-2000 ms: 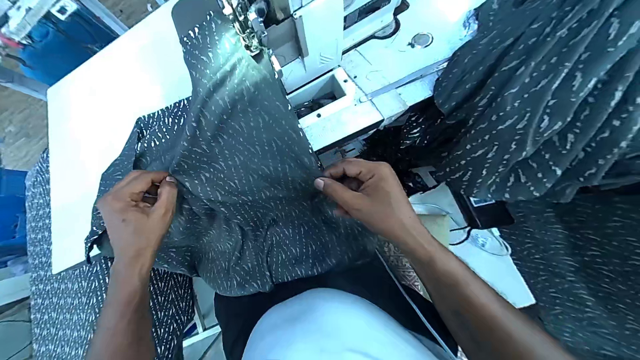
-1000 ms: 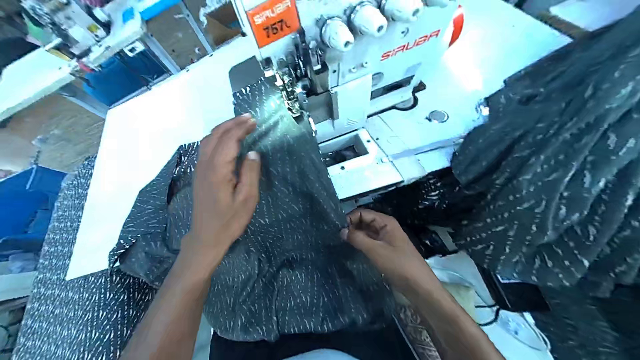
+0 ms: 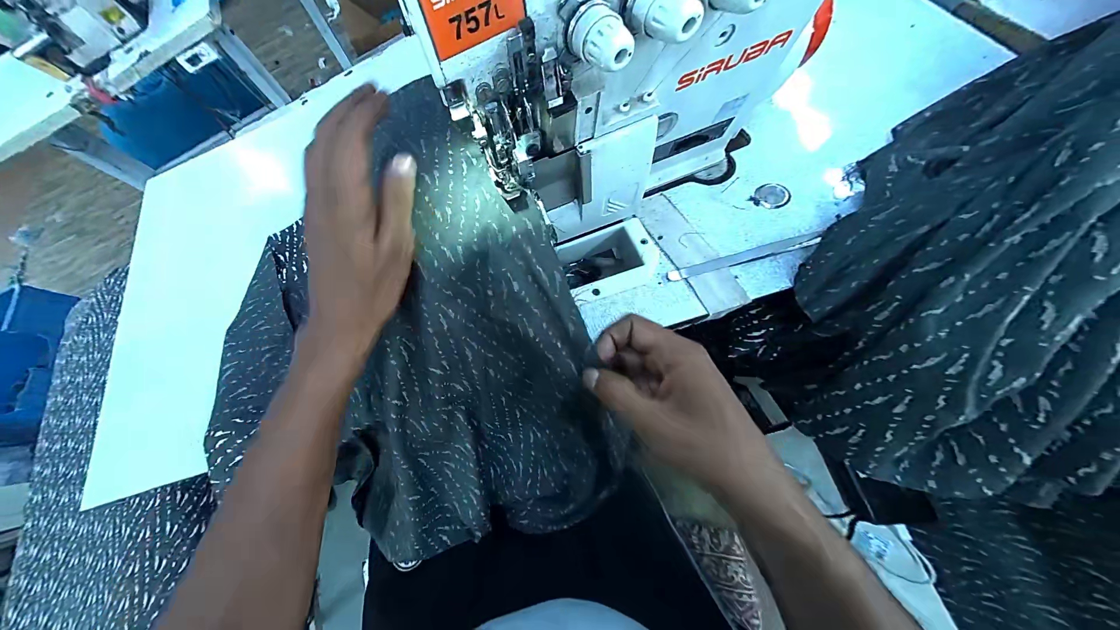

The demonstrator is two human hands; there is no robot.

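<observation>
A dark grey fabric piece with light dashes (image 3: 490, 350) runs from the presser foot of a white Siruba overlock sewing machine (image 3: 612, 149) down to my lap. My left hand (image 3: 359, 210) lies flat on its left part near the machine head, fingers extended and holding nothing. Between thumb and fingertips, my right hand (image 3: 656, 376) pinches the fabric's right edge, below the machine's small open compartment (image 3: 608, 258). Lamp light falls on the cloth beside the presser foot (image 3: 507, 175).
A large heap of the same patterned fabric (image 3: 971, 289) lies at the right. The white tabletop (image 3: 175, 306) stretches to the left, with more patterned cloth (image 3: 70, 455) hanging past it. Another machine table (image 3: 175, 44) stands at the upper left, near blue cloth or bins.
My left hand has let go of the fabric's left part and moved up toward the machine head, flattening out. The right hand still pinches the right edge. The view has shifted, showing more of the machine.
</observation>
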